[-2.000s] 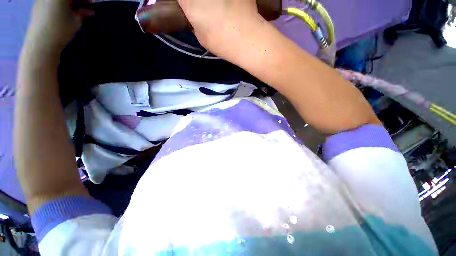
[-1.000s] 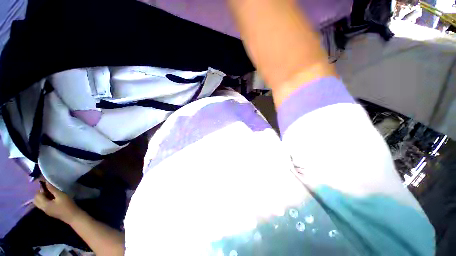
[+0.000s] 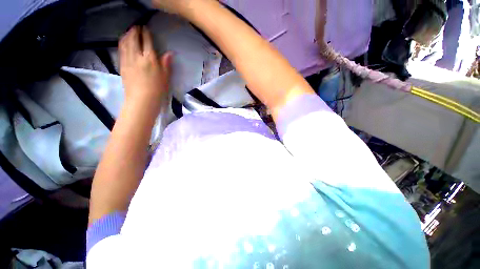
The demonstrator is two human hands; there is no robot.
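Observation:
The garment lies in front of me with its pale inside showing, crossed by black strips, and its black outer cloth around it at the upper left. My left hand rests back-up on the pale inside, thumb apart from the fingers, with no visible grip. My right hand is at the top edge beside dark cloth; it is partly cut off and its fingertips are hard to make out. No iron is visible.
The purple table cover shows behind and right of the garment. A hose in pinkish wrap, then bare yellow, runs to the right edge over a grey surface. Clutter lies below that.
The iron that my right hand held has left the view. My left hand has moved from the lower left onto the garment. The garment's black side is turned back, showing more pale inside.

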